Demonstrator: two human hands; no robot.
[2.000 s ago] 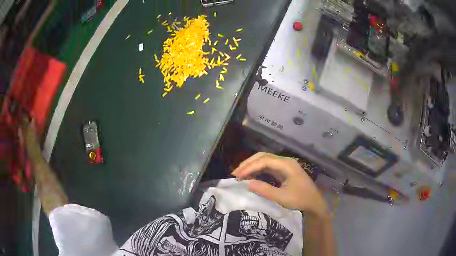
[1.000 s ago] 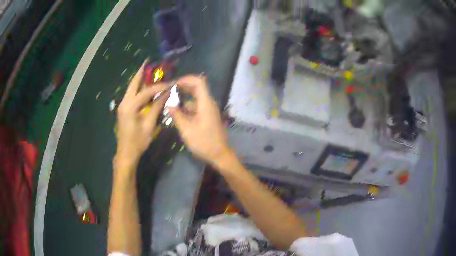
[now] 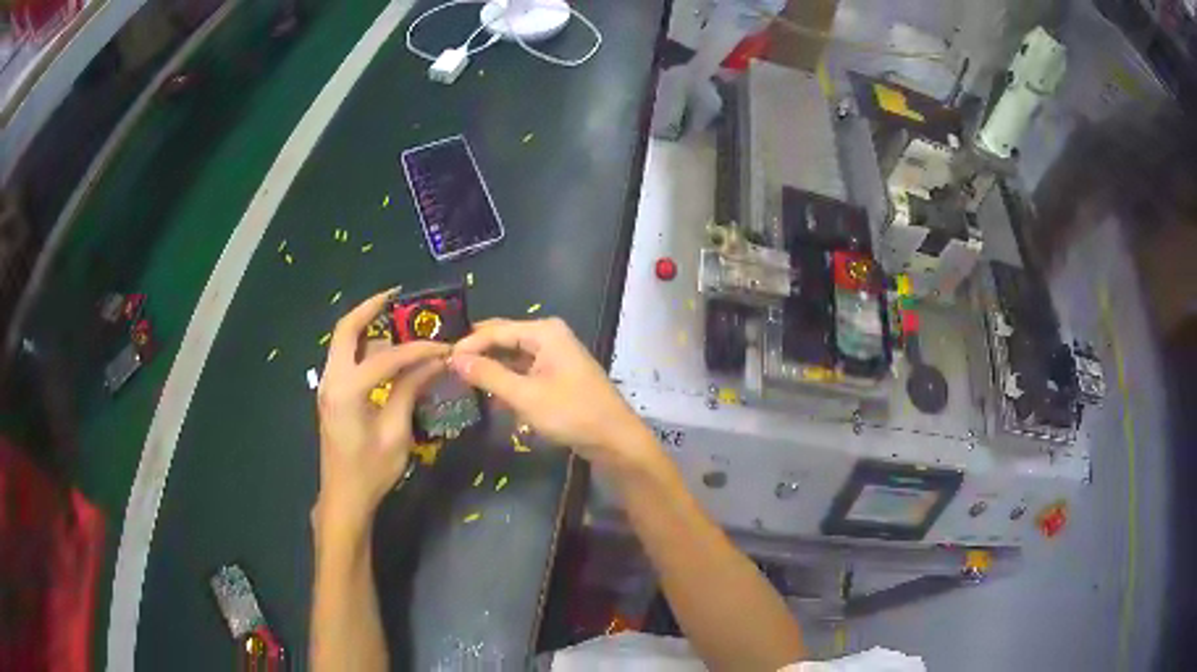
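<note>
A device unit (image 3: 450, 411) with a red end, a gold disc and a green-silver board is held over the dark green bench. My left hand (image 3: 372, 394) grips its left side, with fingers behind and thumb across the front. My right hand (image 3: 545, 387) has thumb and fingertips pinched together at the unit's middle, just below the gold disc. Whether a small part is between those fingertips cannot be told. Yellow pieces (image 3: 423, 453) show beneath and around the hands, and the hands hide much of them.
A phone (image 3: 453, 197) lies beyond the hands. A white cabled device (image 3: 525, 16) is at the top. A waiting unit (image 3: 239, 607) lies lower left, another (image 3: 127, 344) on the belt. The pale machine (image 3: 709, 433) at right holds a red-ended unit (image 3: 860, 309) in its fixture.
Both hands have come over the bench and now hold a unit above the yellow pieces. The view has shifted. The machine's fixture with a red-ended unit now sits further forward.
</note>
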